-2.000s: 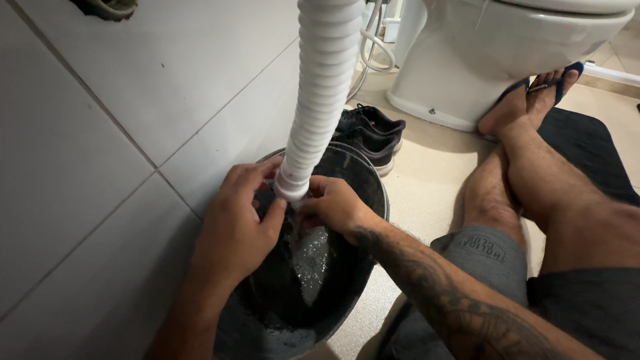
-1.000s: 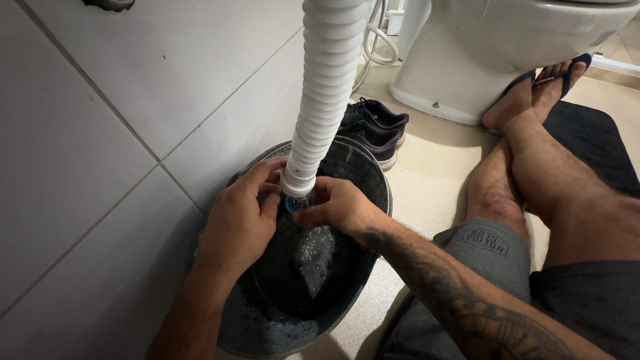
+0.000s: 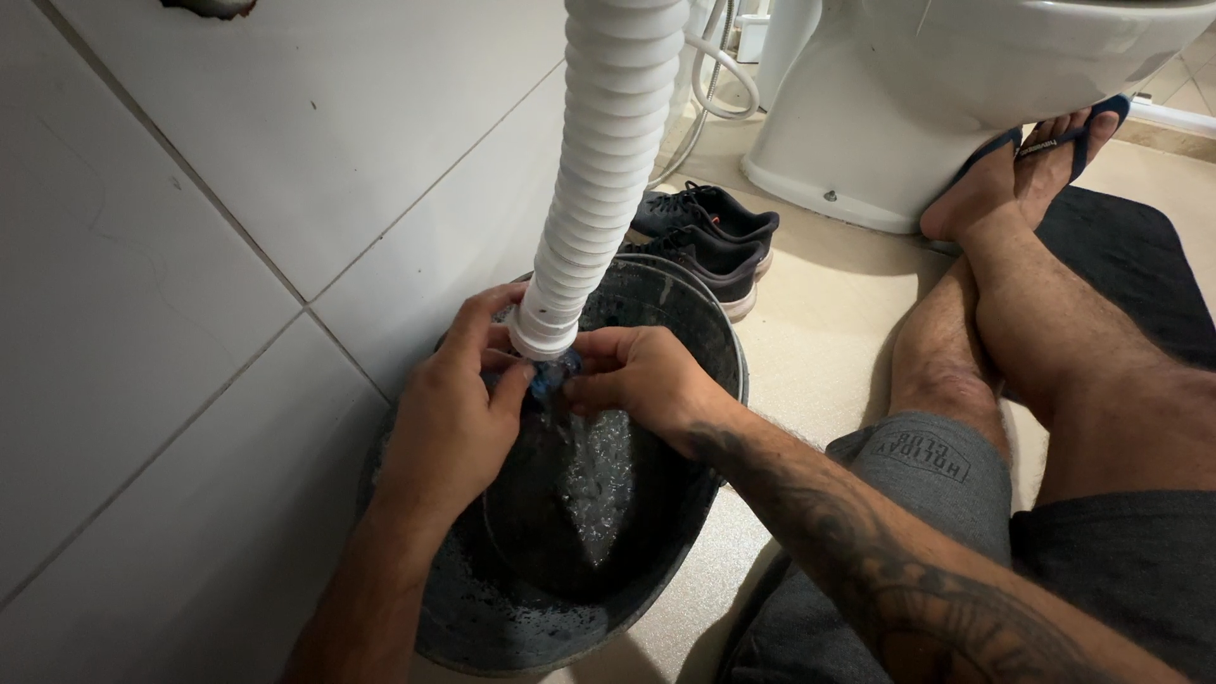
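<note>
A white corrugated drain hose (image 3: 617, 133) hangs down over a black bucket (image 3: 570, 632), its end collar between my two hands. My left hand (image 3: 465, 399) has its fingers around the left side of the collar, the thumb at a small blue piece (image 3: 549, 378) just below the hose's mouth. From the right, my right hand (image 3: 646, 375) pinches at the same blue piece with thumb and fingers. Water (image 3: 598, 484) glistens and runs beneath them inside the bucket. How the blue piece sits against the hose is partly hidden by fingers.
Grey wall tiles (image 3: 171, 313) rise close on the left. Dark sneakers (image 3: 712, 237) stand behind the bucket, near a white toilet base (image 3: 855, 114). My crossed legs (image 3: 1045, 313) lie at the right, beside a black mat (image 3: 1121, 247). A thin hose (image 3: 708, 95) loops behind.
The blue piece, not plain two seconds ago, came into view under the hose's mouth and now shows lower between my fingers. Both hands stay at the hose's end.
</note>
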